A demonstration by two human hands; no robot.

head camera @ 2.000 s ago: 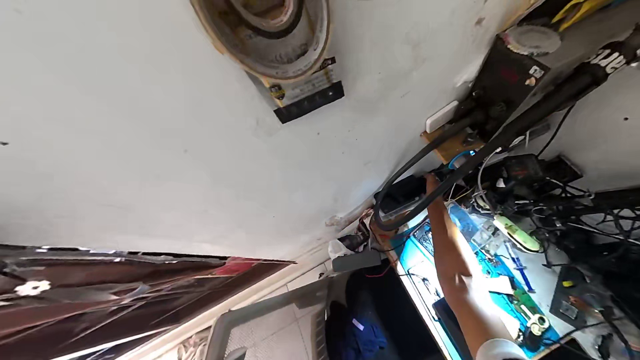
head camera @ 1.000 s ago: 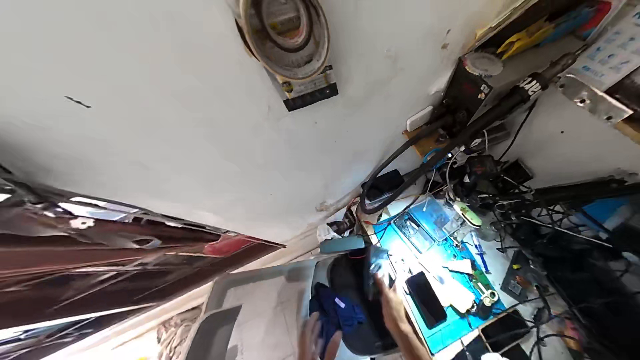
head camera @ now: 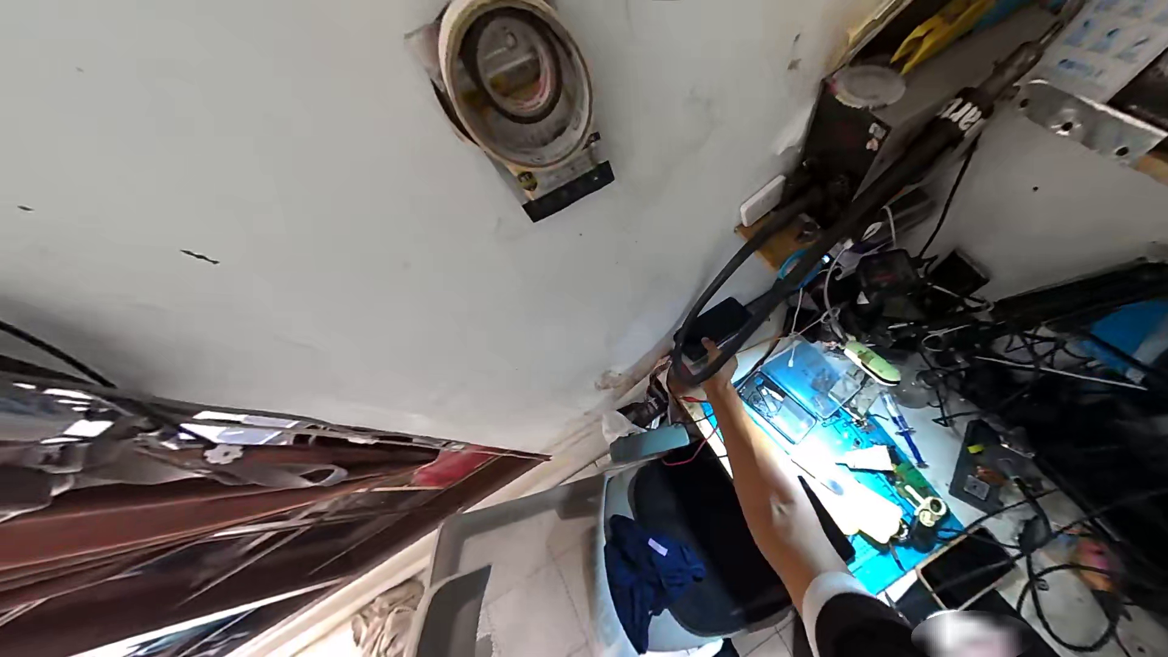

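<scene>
My left hand (head camera: 718, 367) reaches past the bench's wall-side corner, its fingers against a black boxy object (head camera: 716, 321) by the wall. The thick black cable loop (head camera: 691, 351) crosses in front of the hand, and whether the fingers grip anything cannot be told. Under the forearm lies a brightly lit blue work mat (head camera: 890, 570). On it are a clear plastic case (head camera: 803, 374), a blue syringe-like tool (head camera: 903, 431) and a dark phone-like slab (head camera: 826, 520), partly behind the forearm. My right hand is not clearly visible; a pale blur sits at the bottom edge.
A chair (head camera: 766, 598) with dark blue cloth (head camera: 643, 570) stands beside the bench. Tangled black cables (head camera: 1022, 319) fill the bench's far side. A green-and-white device (head camera: 871, 362) lies near them. A round coil-like item (head camera: 516, 82) is on the wall.
One second ago both hands were low over the chair, beside the bench. Now my left arm stretches across the mat to the black object by the wall, about where a hand was two seconds ago.
</scene>
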